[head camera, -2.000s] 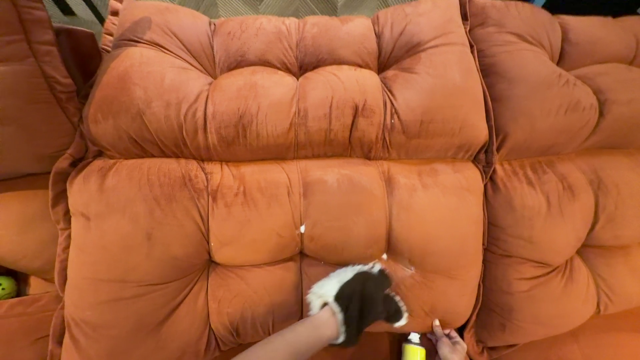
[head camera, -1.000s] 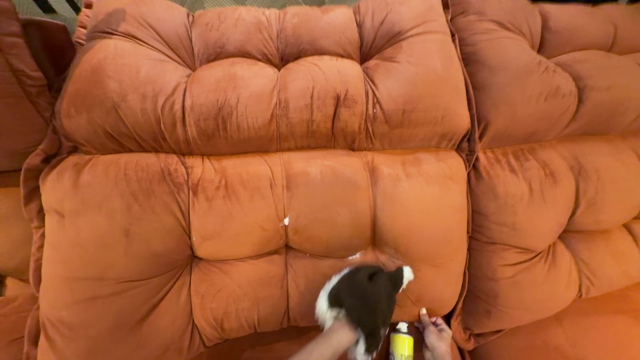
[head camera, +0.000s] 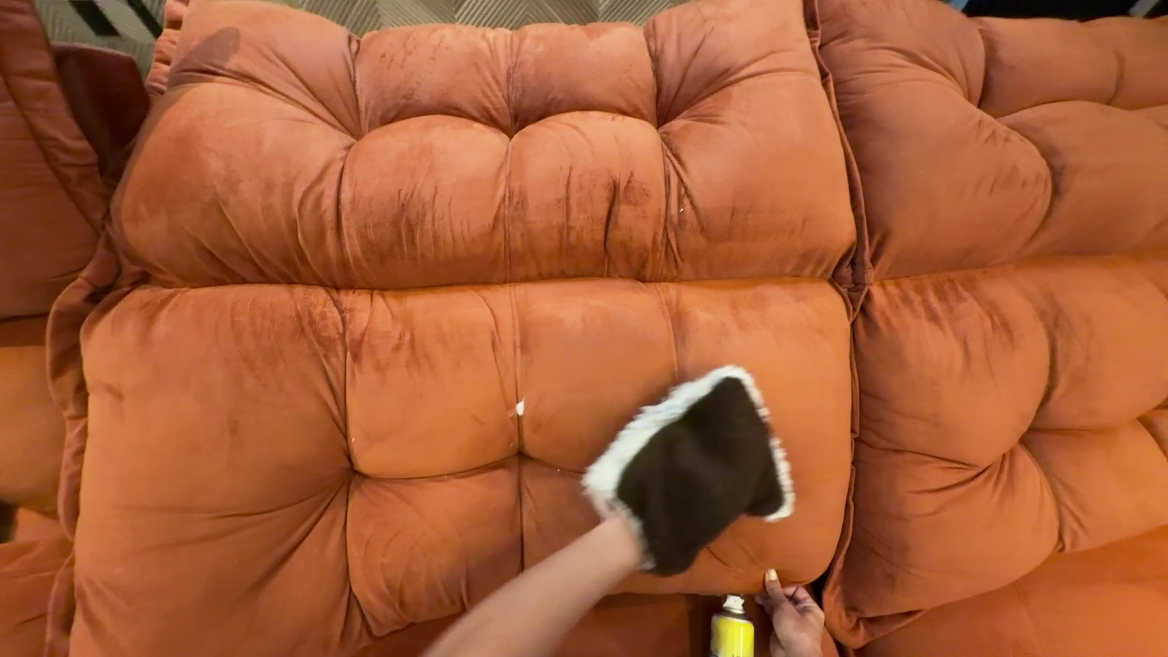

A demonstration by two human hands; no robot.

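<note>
My left hand is inside a dark brown mitt with white fleecy edges (head camera: pixel 693 474), which lies over the right part of an orange tufted seat cushion (head camera: pixel 438 392); the fingers are hidden. My right hand (head camera: pixel 792 613) is at the cushion's front edge, its thumb on the fabric and its fingers curled, pinching the edge. Just left of it stands a yellow can with a white nozzle (head camera: pixel 733 630), its lower part cut off by the frame. A small white spot (head camera: pixel 520 408) shows near the middle seam of the cushion.
Behind the seat is a matching tufted back cushion (head camera: pixel 584 192) with darker marks in its nap. More orange cushions adjoin at the right (head camera: pixel 949 365) and left (head camera: pixel 23 401). A patterned floor covering (head camera: pixel 429 13) shows beyond the backrest.
My mitted left hand has moved forward over the seat cushion, away from the front edge, and the mitt now lies more spread out. My right hand stays at the edge beside the can.
</note>
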